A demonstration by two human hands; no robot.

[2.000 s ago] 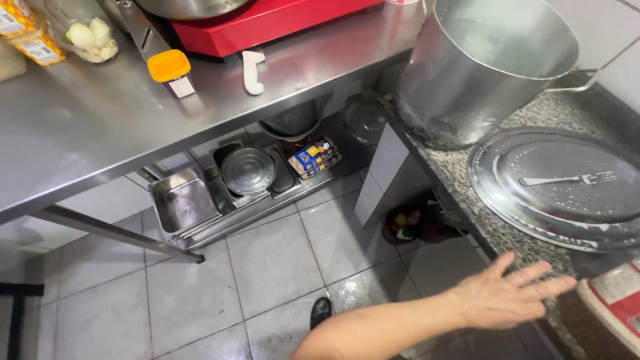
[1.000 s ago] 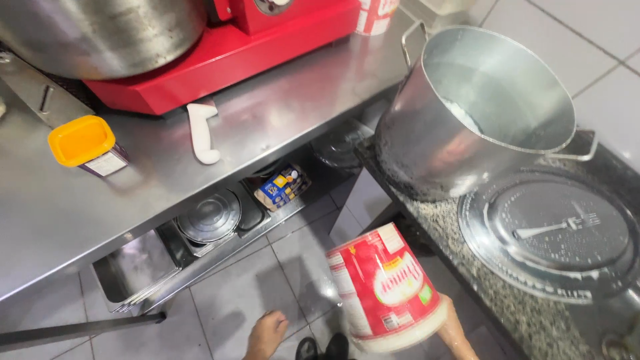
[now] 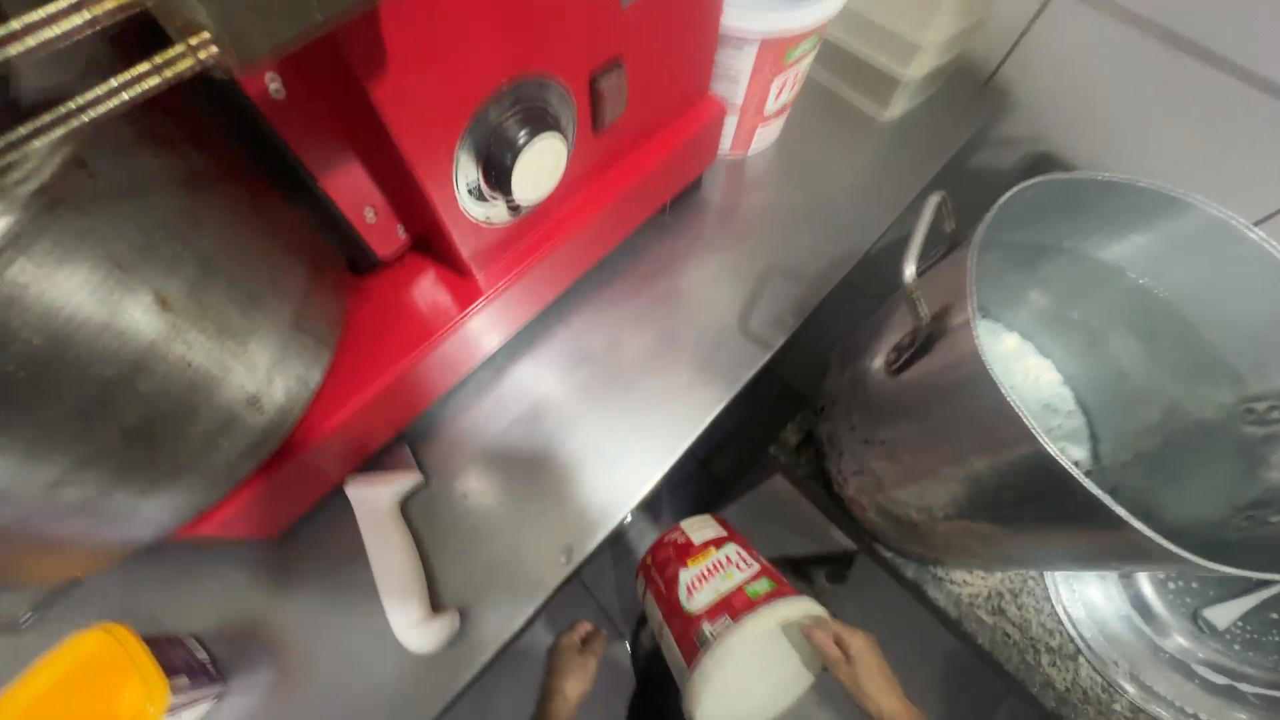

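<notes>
My right hand (image 3: 855, 660) grips the rim of a red and white plastic bucket (image 3: 705, 590) that hangs tilted in front of the steel table's edge, its pale round end towards me. Left of the bucket is my left hand (image 3: 577, 655), its fingers curled, touching nothing that I can see. A large aluminium stockpot (image 3: 940, 470) stands to the right, with a white mass inside at its near side. On the steel table (image 3: 640, 370) lies a white plastic handle (image 3: 392, 560), beside the red mixer.
A red mixer (image 3: 400, 380) with a steel bowl (image 3: 150, 330) fills the upper left. Behind it stands another red and white bucket (image 3: 765, 75). A container with an orange lid (image 3: 90, 680) is at lower left. A metal lid (image 3: 1130, 640) with a fork (image 3: 1240, 605) rests on the granite counter (image 3: 1010, 620).
My right hand was empty over the counter's edge two seconds ago; it now holds the bucket. My left hand has come into view. The view has moved towards the mixer.
</notes>
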